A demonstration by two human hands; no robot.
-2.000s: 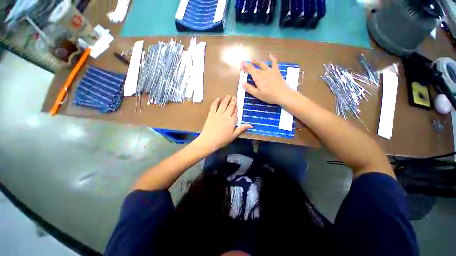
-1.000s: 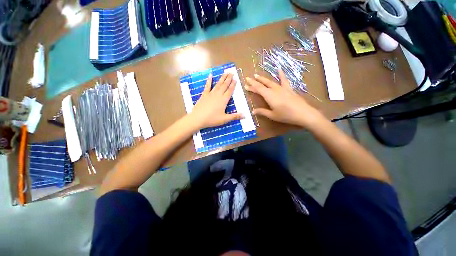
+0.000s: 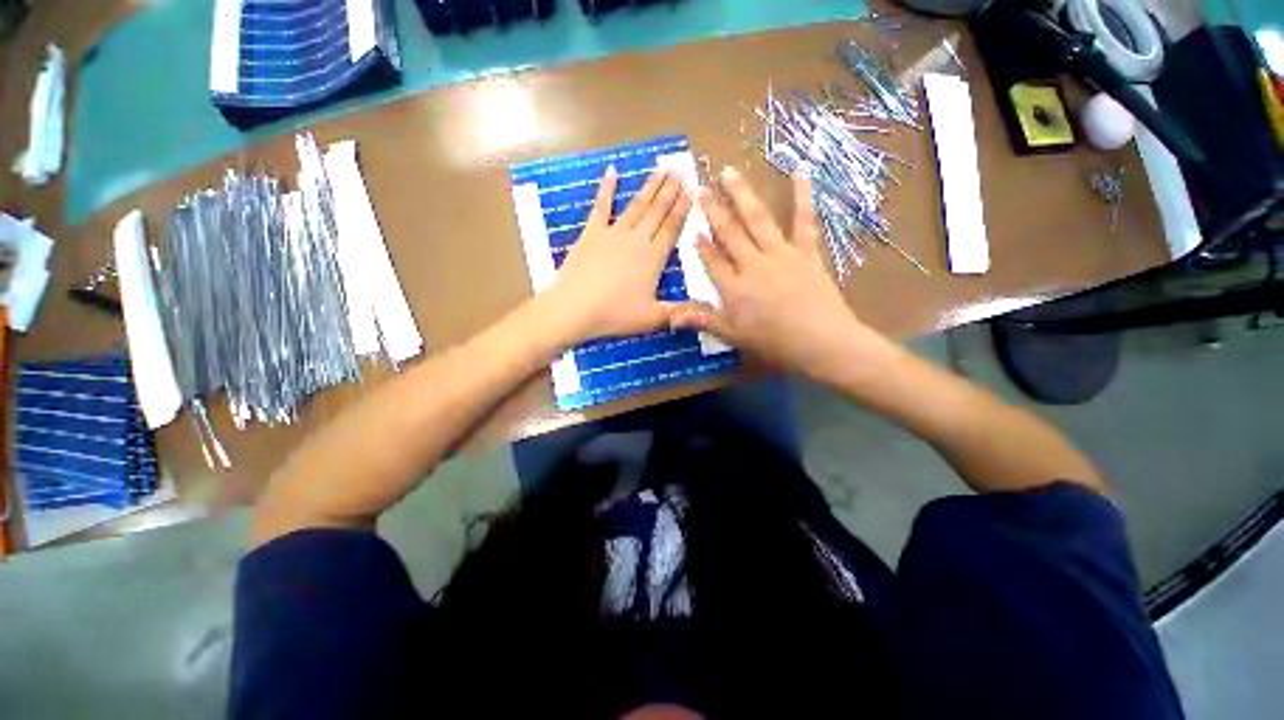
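Note:
Blue solar cell strips (image 3: 606,374) lie side by side on the brown bench near its front edge, with a white strip (image 3: 532,236) along their left side and another along the right. My left hand (image 3: 620,265) lies spread flat over the middle of the cells, its fingertips by the right white strip. My right hand (image 3: 768,274) is spread at the right edge of the cells, its fingertips and thumb over the right white strip. The hands cover much of that strip. Neither hand is seen grasping anything.
Long silver ribbons (image 3: 261,303) lie at the left between white strips, beside spare cells (image 3: 78,433). Short ribbon pieces (image 3: 838,166) and a white strip (image 3: 958,176) lie at the right, near a black stand with a yellow sponge (image 3: 1041,116). Finished cells (image 3: 299,54) sit on the green mat (image 3: 141,113).
My left hand has moved from the left edge onto the cells. My right hand has moved off their middle to the right edge, then slightly inward. The camera view has shifted.

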